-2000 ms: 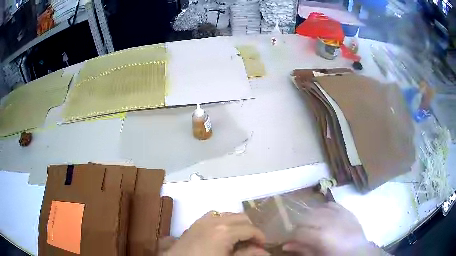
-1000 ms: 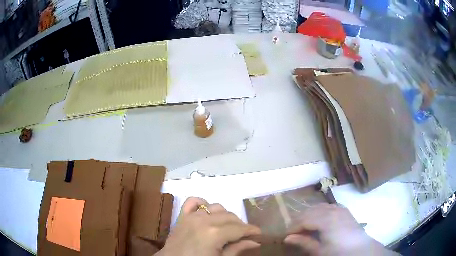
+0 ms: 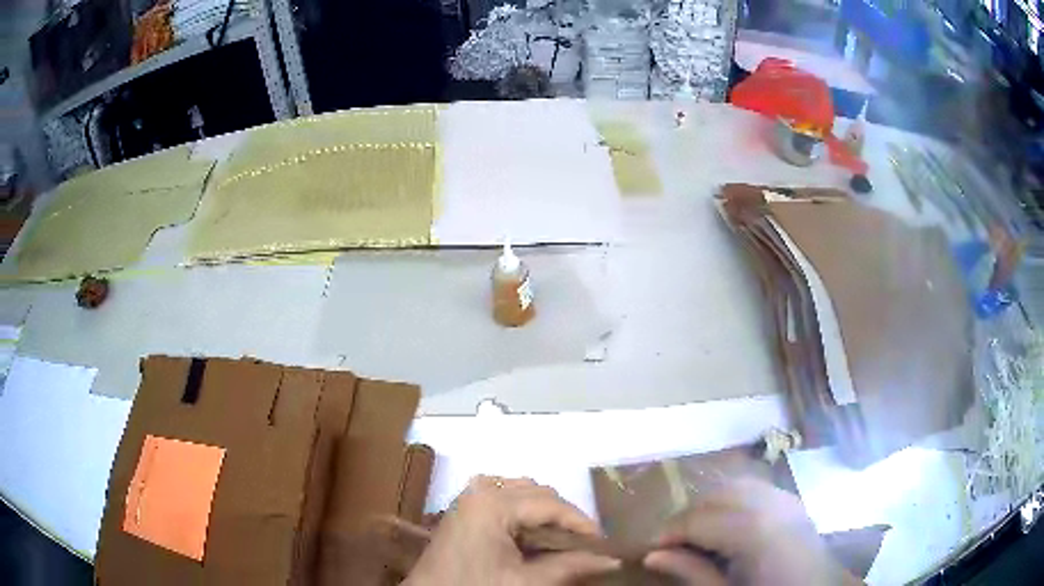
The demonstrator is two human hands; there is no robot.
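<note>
My left hand (image 3: 498,536) and my right hand (image 3: 738,544) are at the bottom centre, fingertips close together. Both pinch a narrow brown panel edge (image 3: 578,545) between them. My right hand is blurred and partly washed out by glare. The pounding slab (image 3: 641,495), a grey-brown rectangle under clear plastic, lies just beyond the fingers. A brown corner shows at the right of my right hand. The rest of the held panel is hidden or cut off by the lower rim.
Placed brown panels (image 3: 263,458) with an orange slip (image 3: 175,497) lie left. Waiting panels (image 3: 887,309) are stacked right. A glue bottle (image 3: 513,292) stands mid-bench. Yellow-green sheets (image 3: 326,183) lie at the far side, a tin (image 3: 798,143) with red plastic far right, pale strips (image 3: 1013,401) at the right edge.
The whole view has shifted, so the bench things appear further right. Both hands still pinch the brown edge. A brown corner now shows more clearly beyond my right hand.
</note>
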